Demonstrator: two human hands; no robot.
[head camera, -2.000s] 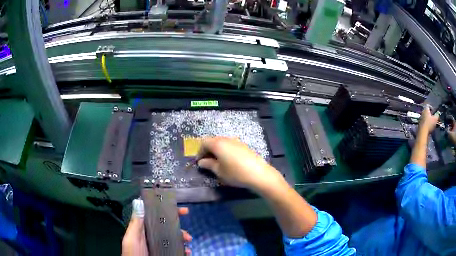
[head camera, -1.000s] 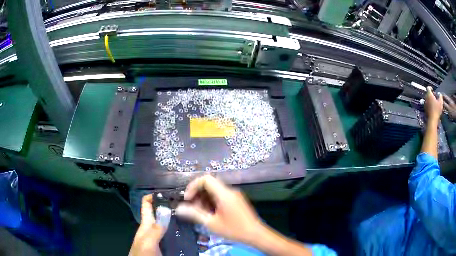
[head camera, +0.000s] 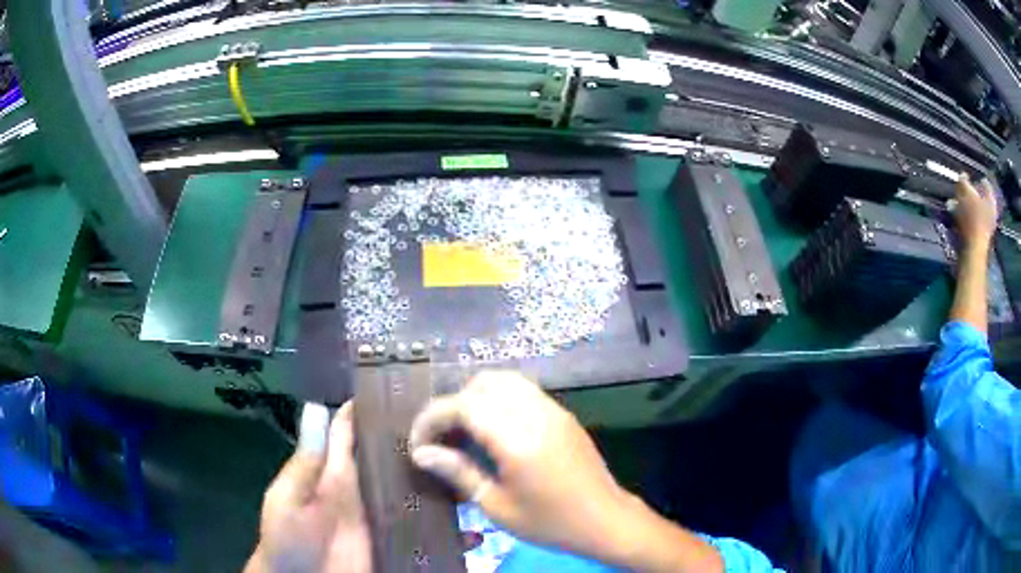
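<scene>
My left hand (head camera: 316, 498) holds a long dark plate (head camera: 394, 481) upright below the tray, with a whitish cover on the thumb. The plate has silver fittings at its top end and small holes along its face. My right hand (head camera: 521, 465) is over the plate's right edge, thumb and fingertips close together near a middle hole; whether they hold a nut is hidden. A black parts tray (head camera: 661, 364) holds a loose layer of small silver nuts (head camera: 577, 263) around a yellow card (head camera: 470, 265).
One dark plate (head camera: 263, 263) lies left of the tray. Stacked plates (head camera: 728, 241) stand to its right, with more ridged stacks (head camera: 873, 263) beyond. Conveyor rails (head camera: 392, 95) run behind. Another person's blue sleeve (head camera: 968, 392) is at right; a blue stool (head camera: 84, 481) is lower left.
My right hand has gone from over the nuts to the plate's top end, then down to its middle. The held plate now shows higher, its top end overlapping the tray's near rim.
</scene>
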